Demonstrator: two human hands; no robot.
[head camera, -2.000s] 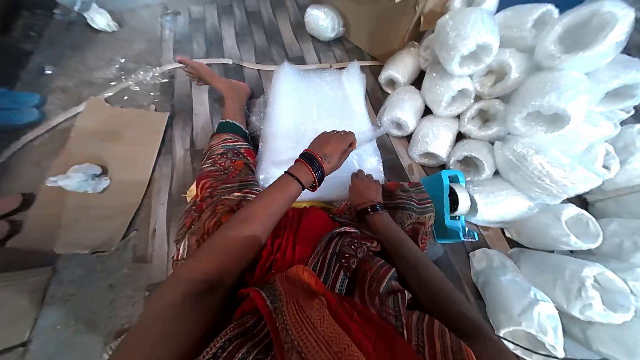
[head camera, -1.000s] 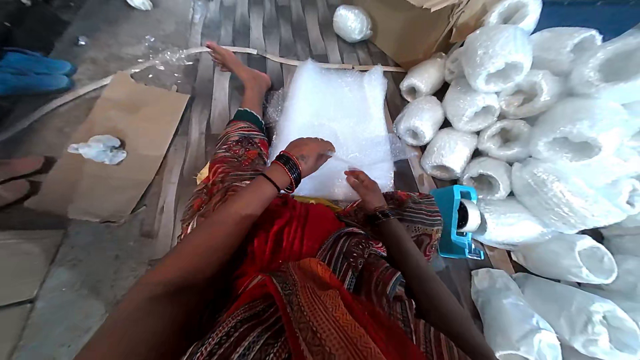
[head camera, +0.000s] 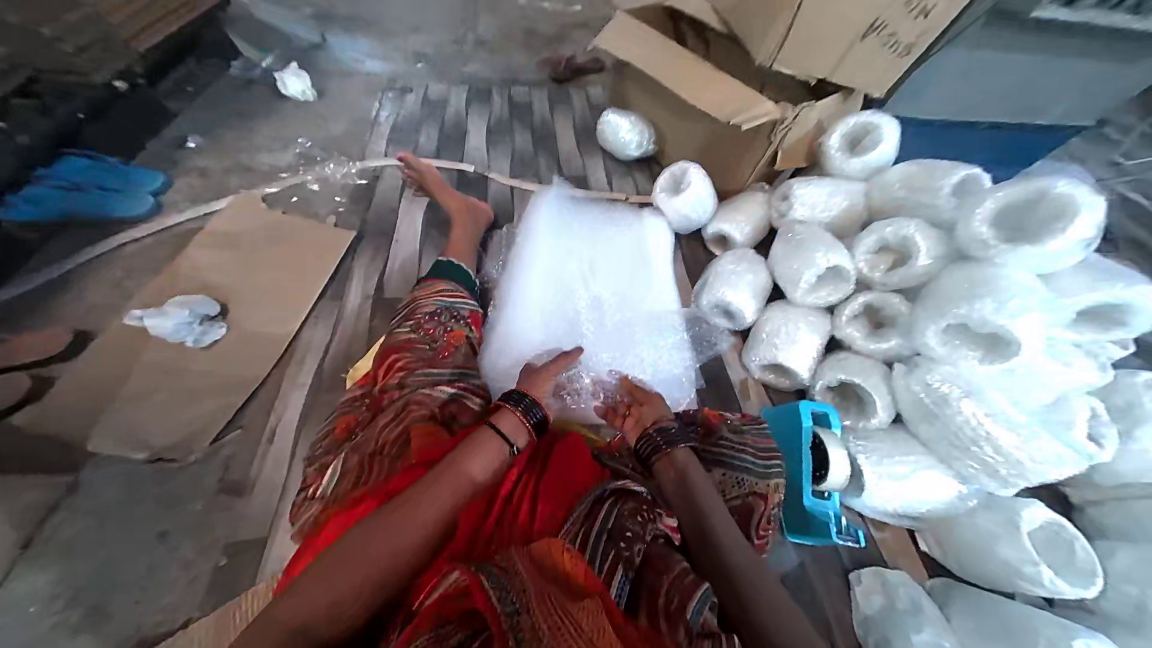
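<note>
A thick stack of white foam or bubble wrap sheets (head camera: 585, 270) lies in front of my lap, between my legs. My left hand (head camera: 551, 376) is at the near edge of the stack, thumb and fingers apart around a crumpled clear bubble wrap piece (head camera: 585, 387). On the right side of that same piece, my right hand (head camera: 635, 407) has its fingers curled; whether it grips the plastic I cannot tell. A loose flap of clear wrap extends past the stack's right side. Beside my right knee stands a blue tape dispenser (head camera: 799, 477) with a tape roll (head camera: 832, 459).
Many bubble-wrapped hollow objects (head camera: 900, 252) are piled at the right. An open cardboard box (head camera: 693, 117) stands behind them. A flat cardboard sheet (head camera: 243, 297) with a crumpled white plastic piece (head camera: 184, 321) lies at the left, near blue slippers (head camera: 90, 189). A striped mat (head camera: 531, 117) covers the floor.
My left hand has moved down to the near edge of the stack, and clear wrap now shows between my hands. The view has tilted up, showing more of the box.
</note>
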